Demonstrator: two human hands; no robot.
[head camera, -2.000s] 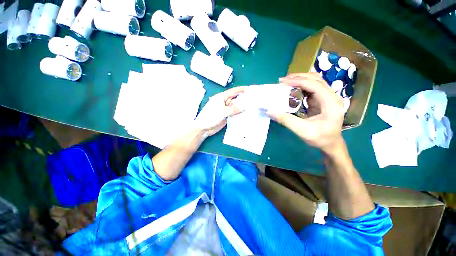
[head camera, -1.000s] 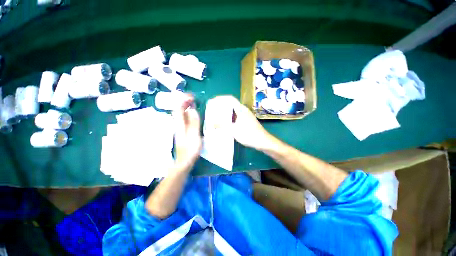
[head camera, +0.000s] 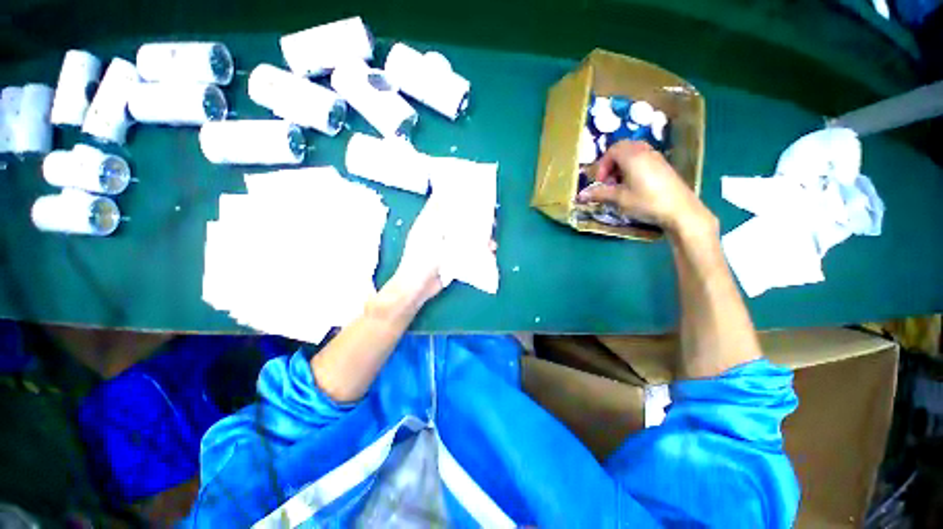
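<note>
My left hand (head camera: 422, 253) holds a white piece, a sheet or wrapped unit (head camera: 470, 212), above the bench; its far edge overlaps the end of a white cylinder (head camera: 385, 162). My right hand (head camera: 636, 186) reaches into the small brown carton (head camera: 559, 145), fingertips bent together among the round white and dark blue discs (head camera: 641, 112). Whether a disc is between the fingers cannot be told. The stack of white sheets (head camera: 290, 253) lies fanned on the bench, left of my left hand.
Several white cylinders (head camera: 253, 142) lie across the back left of the green bench (head camera: 579, 294). Crumpled white wrapping (head camera: 801, 212) lies right of the small carton. A large brown carton (head camera: 848, 413) stands below the bench edge at the right.
My right hand has left the white piece and moved right into the small carton. My left hand, then apart from the piece and blurred, now holds it. The view has shifted slightly.
</note>
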